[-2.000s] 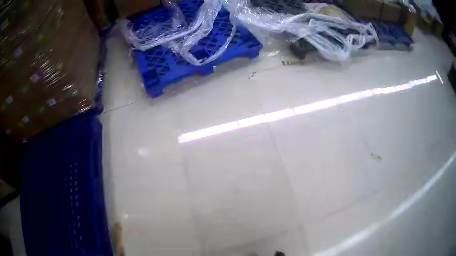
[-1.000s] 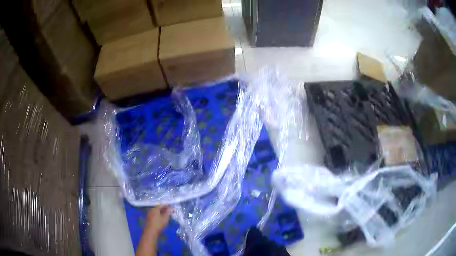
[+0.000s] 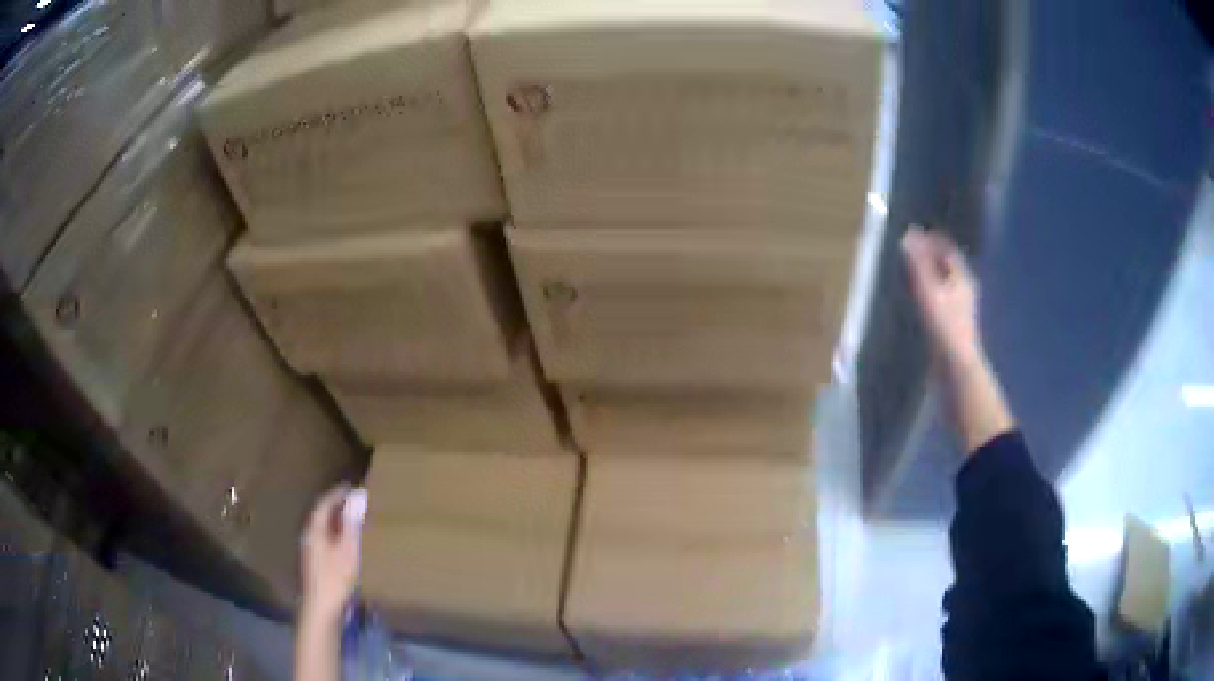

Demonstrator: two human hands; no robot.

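Note:
Tan cardboard cartons (image 3: 686,160) stand stacked in two columns in front of me, several with a small round dark logo. Lower cartons (image 3: 692,545) stand nearer to me at the bottom. My left hand (image 3: 330,535) is at the lower left beside a lower carton; a small pale spot shows at its fingertips, and I cannot tell if it holds something. My right hand (image 3: 943,273) is raised right of the stack, apart from the cartons, in front of a dark grey surface. Its fingers are slightly curled and blurred, with nothing visible in them.
More cartons with shiny stretch film (image 3: 133,333) stand along the left. A tall dark grey cabinet-like block (image 3: 1105,200) stands at the right. A small tan cardboard piece (image 3: 1145,572) is at the lower right. A strip of blue shows below the cartons.
The view has moved from the blue pallet with loose film up to the carton stack, which is now close. My right hand has come into view; my left hand is no longer over the film.

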